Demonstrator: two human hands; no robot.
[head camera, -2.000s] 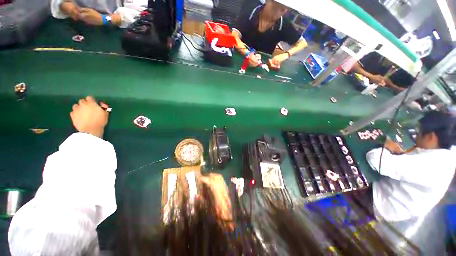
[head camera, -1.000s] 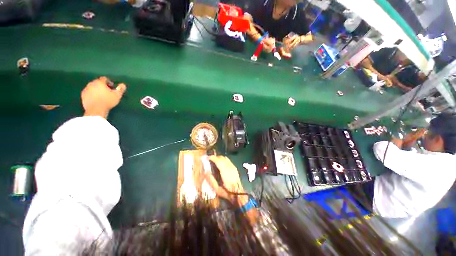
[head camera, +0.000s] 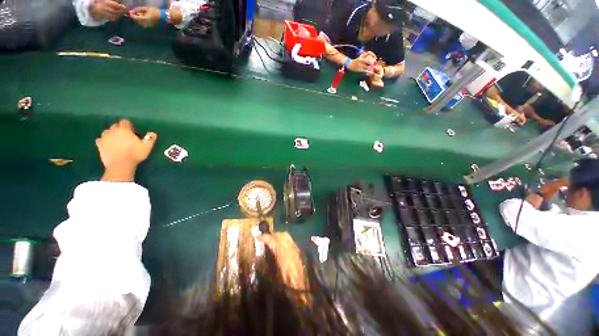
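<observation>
My left hand (head camera: 123, 149) is over the near edge of the green belt, thumb apart from the fingers, with nothing visible in it. A circuit board assembly (head camera: 176, 153) lies to its right. My right hand (head camera: 286, 257) holds the soldering iron (head camera: 264, 226) by its black handle; its tip points into the round tip-cleaning bowl (head camera: 257, 198). The tan work block (head camera: 226, 246) with pale pads lies beside and below this hand. Blurred dark strands hide its lower part and part of my right hand. Solder wire (head camera: 200, 214) runs left from near the bowl.
Solder spool (head camera: 22, 258) at far left. Fume fan (head camera: 299, 194), small white piece (head camera: 320, 248), soldering station (head camera: 351, 213) and black compartment tray (head camera: 437, 220) stand to the right. More boards (head camera: 301, 143) lie along the belt. People work opposite and at right; a metal post slants at right.
My left hand has moved a little down, and the dark piece seen at its fingers earlier no longer shows. The iron's black handle now shows clearly at the bowl. The view has shifted slightly.
</observation>
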